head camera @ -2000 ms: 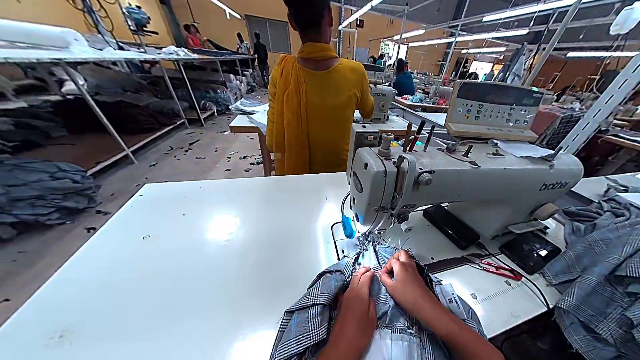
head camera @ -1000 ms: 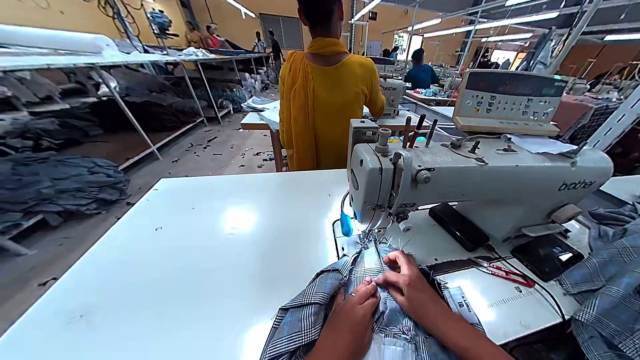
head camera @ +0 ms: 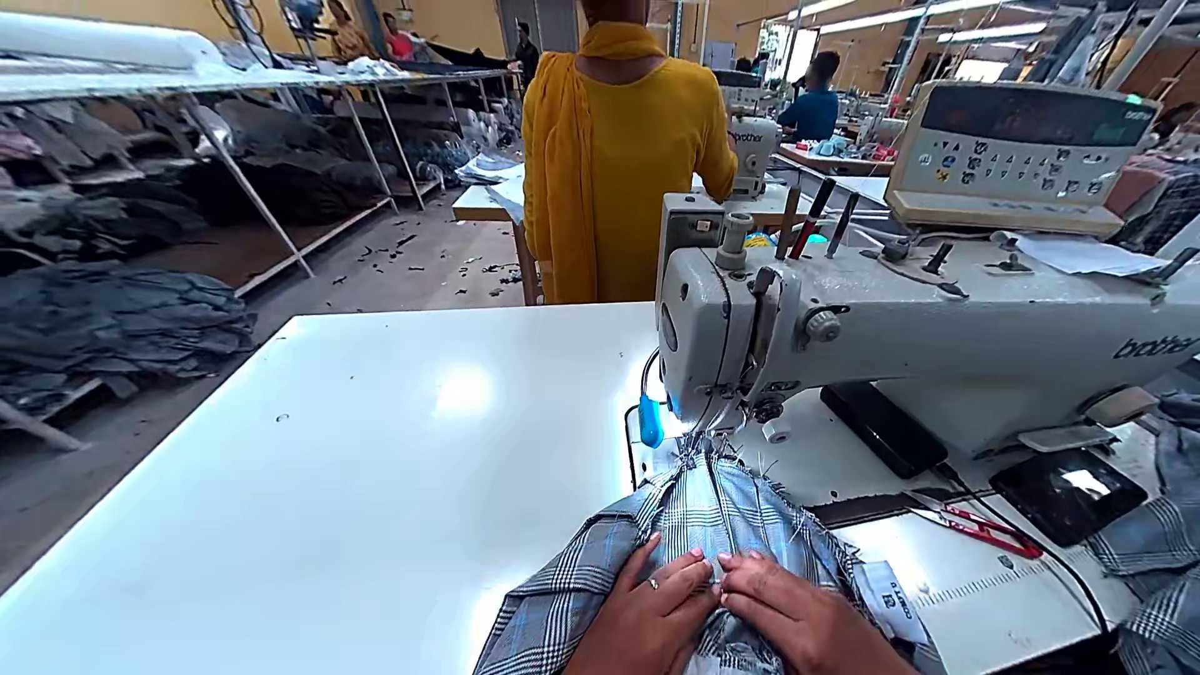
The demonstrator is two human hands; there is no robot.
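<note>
A grey plaid garment piece [head camera: 600,553] with frayed edges lies on the white table, its far end under the needle area of a Brother sewing machine [head camera: 900,328]. Flat on the cloth, my left hand [head camera: 652,600], with a ring on one finger, presses beside the middle seam. My right hand [head camera: 797,609] rests on the cloth just right of it, fingertips nearly meeting the left ones. Neither hand is closed around anything. A white label [head camera: 891,600] with writing shows at the garment's right edge.
Red-handled thread snips [head camera: 980,530], a black phone-like device [head camera: 881,431] with a cable and a dark glossy device [head camera: 1069,492] lie right. More plaid cloth [head camera: 1162,525] is at the far right. A person in yellow [head camera: 647,169] is beyond the white table [head camera: 375,469]; fabric-laden shelves stand left.
Both hands were pinching the cloth close together nearer the needle; now they lie flatter on it, closer to me, with fingers spread. More of the seam shows between hands and machine.
</note>
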